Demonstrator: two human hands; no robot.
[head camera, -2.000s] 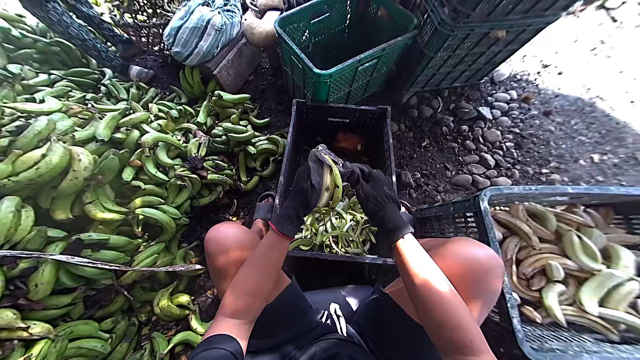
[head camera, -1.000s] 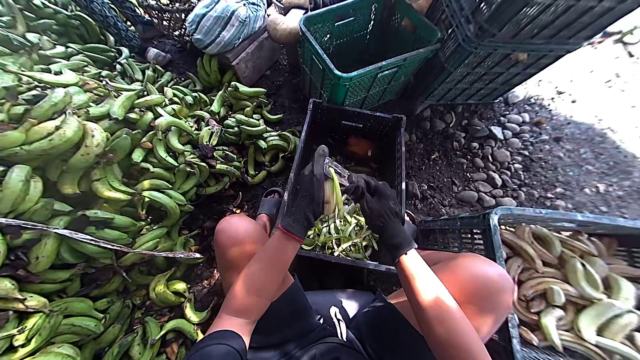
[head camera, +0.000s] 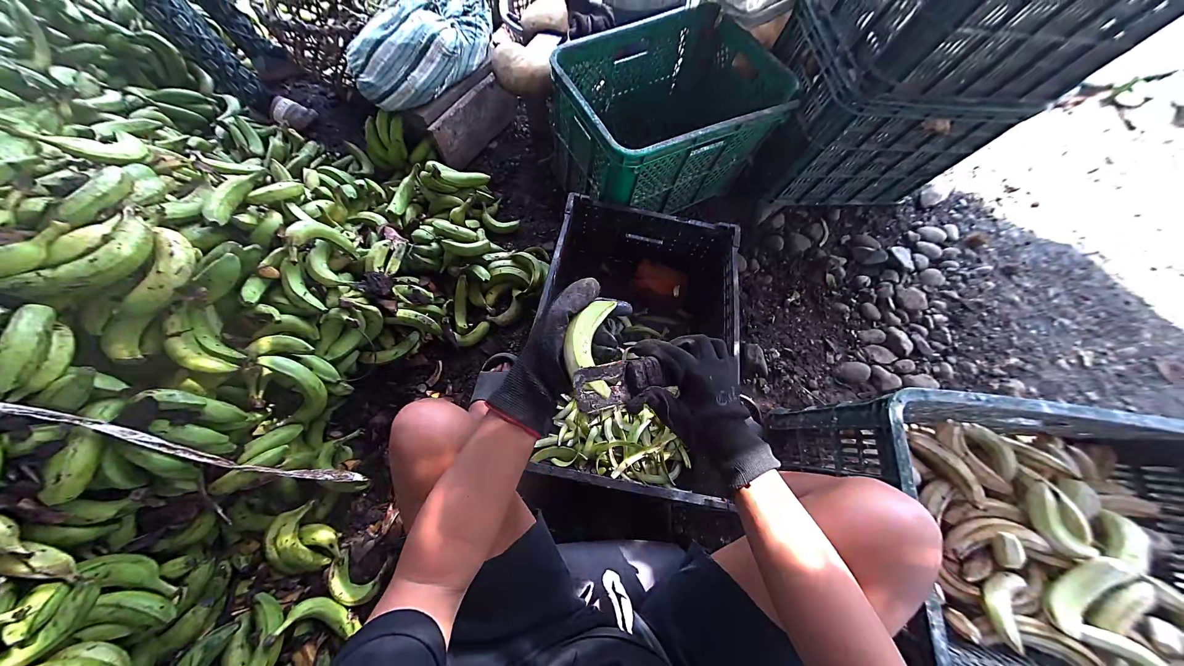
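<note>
My left hand (head camera: 548, 356), in a black glove, grips a green plantain (head camera: 585, 335) that stands roughly upright over a black plastic crate (head camera: 737, 277). My right hand (head camera: 708, 398), gloved too, is closed on a dark flat hand tool (head camera: 618, 379), whose end lies against the lower part of the plantain; its exact kind cannot be told. Beneath both hands, strips of green peel (head camera: 620, 444) are heaped in the near part of the crate. An orange-red object (head camera: 659, 279) lies in shade at the crate's far end.
A large pile of green plantains (head camera: 305, 231) covers the ground at left. Peeled plantains (head camera: 1054, 518) fill a crate at lower right. Beyond the black crate stands a green crate (head camera: 624, 171), with stacked dark crates (head camera: 925, 139) beside it. Stones (head camera: 911, 299) lie at right; a striped sack (head camera: 421, 51) sits at the back.
The plantain shows more plainly between my hands, and its upper end now leans right. My right hand and the tool are at its lower part, lower than one second ago.
</note>
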